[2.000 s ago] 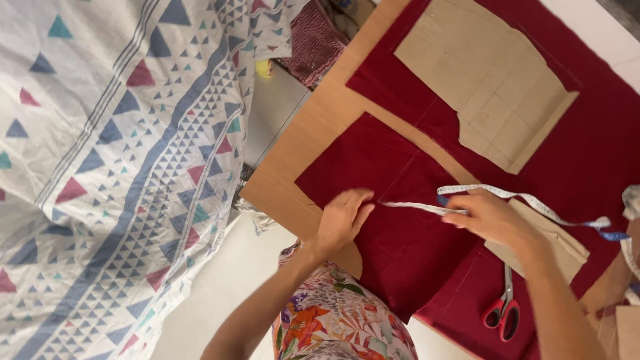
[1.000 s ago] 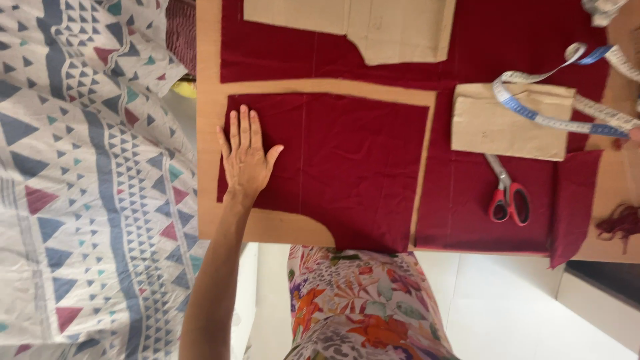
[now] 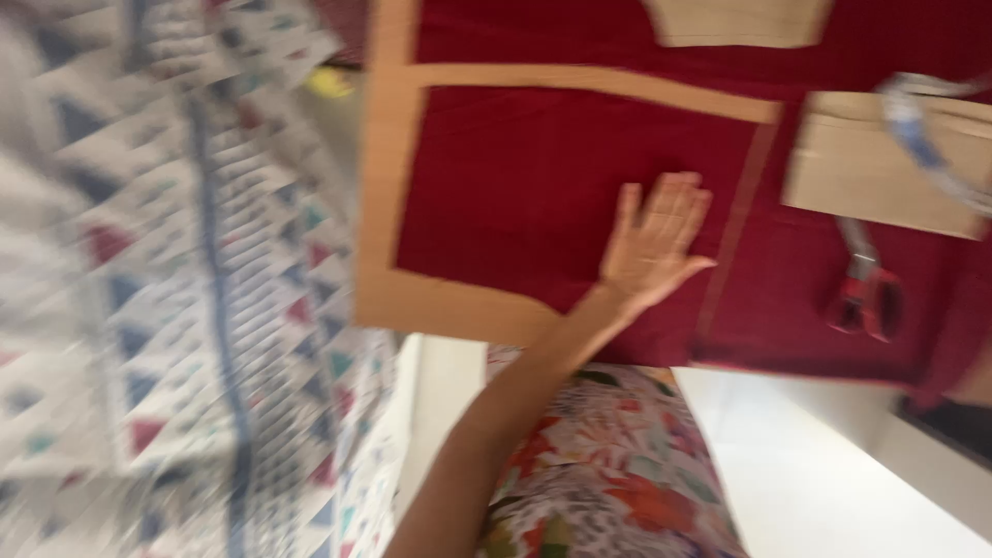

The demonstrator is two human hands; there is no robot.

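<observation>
My left hand [image 3: 655, 240] lies flat, fingers apart, on a cut piece of dark red fabric [image 3: 496, 186] on the wooden tabletop. It holds nothing. My right hand is out of the frame. To the right, red-handled scissors [image 3: 864, 298] rest on more red fabric [image 3: 783, 310], their blades partly under a folded beige paper pattern [image 3: 876, 170]. A white and blue measuring tape [image 3: 914, 136] curls over that paper and runs off at the right edge. Another beige pattern piece [image 3: 740, 19] lies on red fabric at the top. The view is blurred.
The wooden tabletop [image 3: 442, 306] shows as strips around the cut piece. A curtain-like cloth with printed triangles [image 3: 139, 310] hangs or lies along the left side. A small yellow thing [image 3: 331, 81] is beside the table's left edge. Floral clothing [image 3: 612, 465] is at the near edge.
My left hand has moved right across the cut red piece from its left part. My right hand, seen with the measuring tape two seconds ago, has left the view. The view has shifted.
</observation>
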